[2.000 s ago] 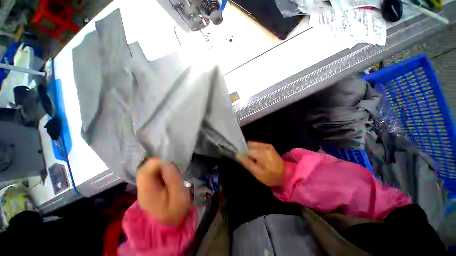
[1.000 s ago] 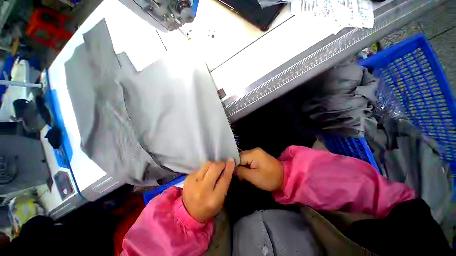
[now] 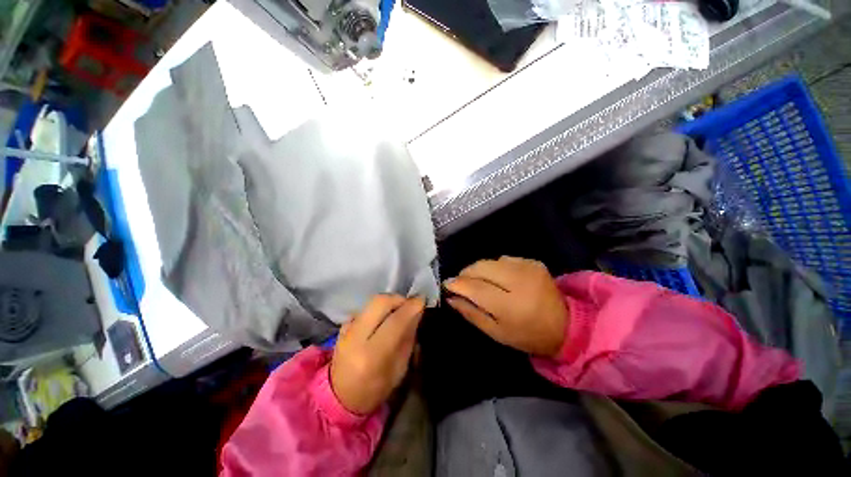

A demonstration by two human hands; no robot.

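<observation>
A large light-grey garment piece [image 3: 327, 214] lies spread over the left part of the white table and hangs over its front edge. My left hand [image 3: 378, 349] pinches its lower right corner between thumb and fingers. My right hand [image 3: 509, 303] is just right of that corner, fingertips close together; a small gap shows between them and the cloth edge. Whether the right fingertips hold something small cannot be told. The sewing machine head [image 3: 341, 33] is at the top, above the cloth, with its needle area partly washed out by glare.
A dark phone [image 3: 481, 33], a clear plastic bag [image 3: 523, 11] and printed papers [image 3: 644, 37] lie at the back right. A blue basket [image 3: 788, 168] with grey pieces [image 3: 653, 191] stands right of my lap. A red stool [image 3: 98, 47] is at the far left.
The lifted, folded cloth has been laid flatter. My left hand has moved right to the cloth's corner. My right hand has moved slightly right, off the cloth edge it was touching.
</observation>
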